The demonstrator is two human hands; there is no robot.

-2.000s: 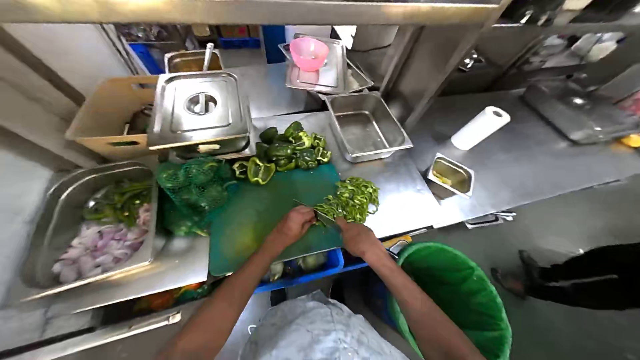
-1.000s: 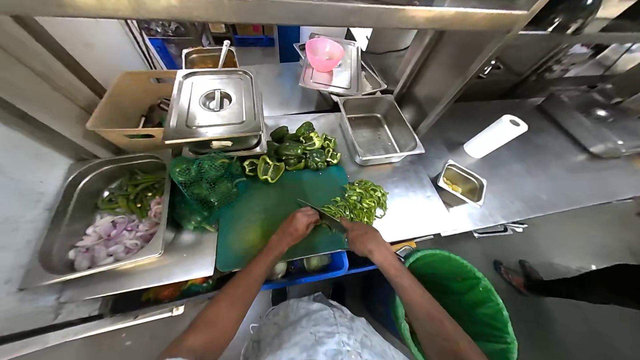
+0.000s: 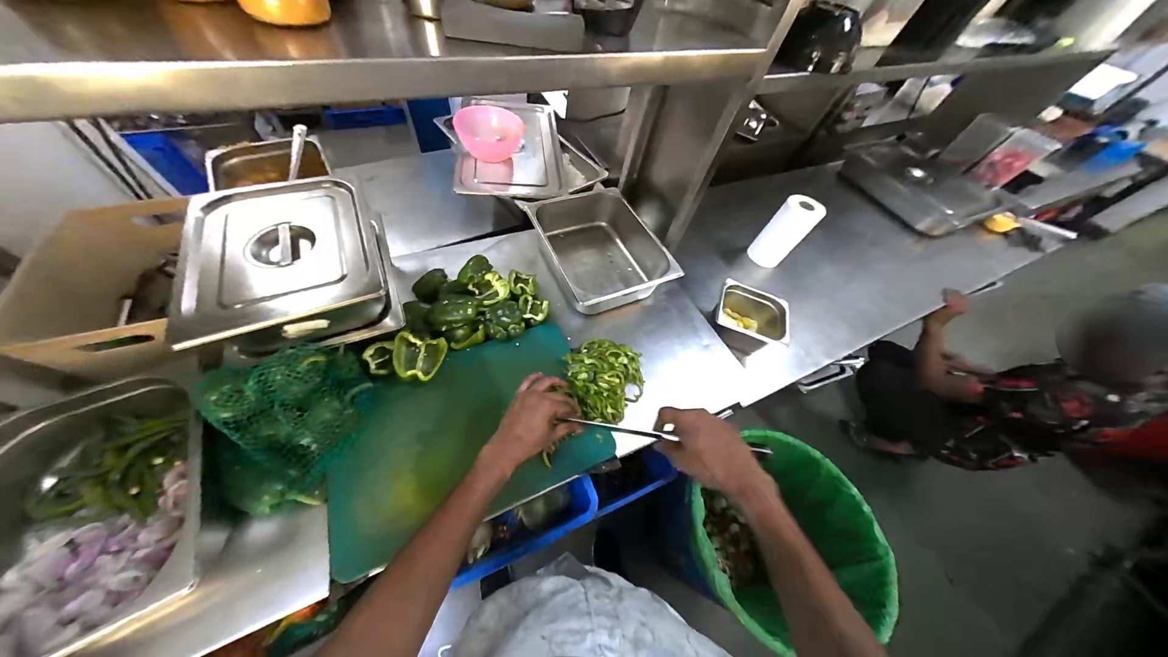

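My right hand (image 3: 707, 447) is closed around the handle of a kitchen knife (image 3: 625, 429), whose blade points left toward my left hand (image 3: 537, 418). The fingers of my left hand are bent at the blade's tip, over the green cutting board (image 3: 411, 465); whether they hold something is hidden. Sliced green pepper strips (image 3: 602, 379) lie in a pile just beyond the blade, at the board's right edge. Cut green bell peppers (image 3: 470, 306) are heaped behind the board, with an open half (image 3: 420, 356) at its back edge.
Left of the board are a green mesh bag (image 3: 283, 411) and a steel pan (image 3: 196, 511) of chopped onions. Behind stand a lidded steel container (image 3: 278, 255) and a steel pan (image 3: 607, 246). A green-lined bin (image 3: 821, 538) is at lower right; a person (image 3: 995, 392) is beyond it.
My right hand and the knife have moved right, away from the left hand. More of the other person has come into view at right.
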